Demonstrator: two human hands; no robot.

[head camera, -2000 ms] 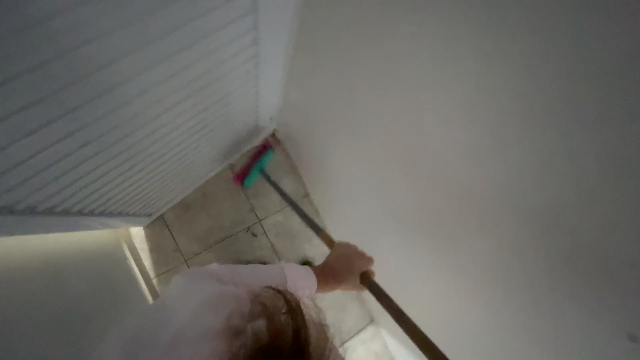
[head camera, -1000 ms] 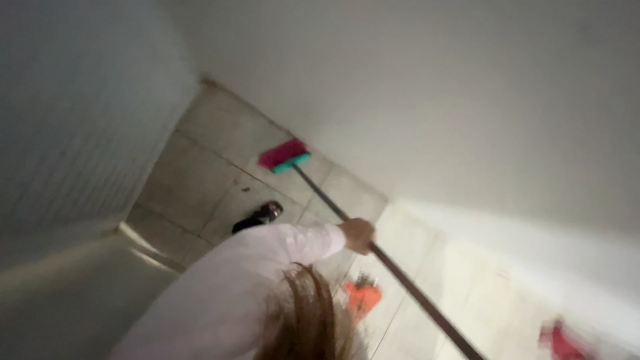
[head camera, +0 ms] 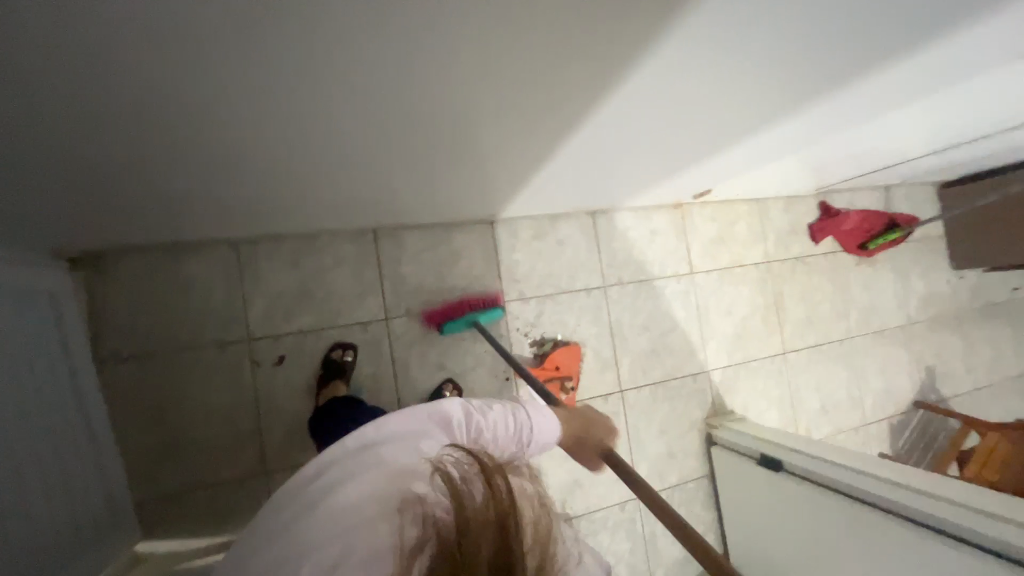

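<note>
My left hand [head camera: 588,436], at the end of a pale pink sleeve, is closed around the long handle of a broom [head camera: 472,314]. The broom has a teal head and magenta bristles, blurred at one end, which lie on the floor tiles. Just right of the head, an orange dustpan [head camera: 564,370] rests on the floor with dark debris at its edge. The handle passes over or beside the dustpan and runs out at the bottom right. My right hand is not in view. Long hair hangs across the bottom middle.
A white wall [head camera: 360,120] borders the tiled floor. My sandalled feet [head camera: 338,364] stand left of the broom. At the right are a red cloth [head camera: 860,228] under a green tool head, a brown mat or panel [head camera: 988,220], a wooden chair [head camera: 988,456] and a white door or partition [head camera: 840,512].
The broom head has moved out of the floor corner, along the wall and close to the orange dustpan. My left hand still grips the handle. The view has swung strongly.
</note>
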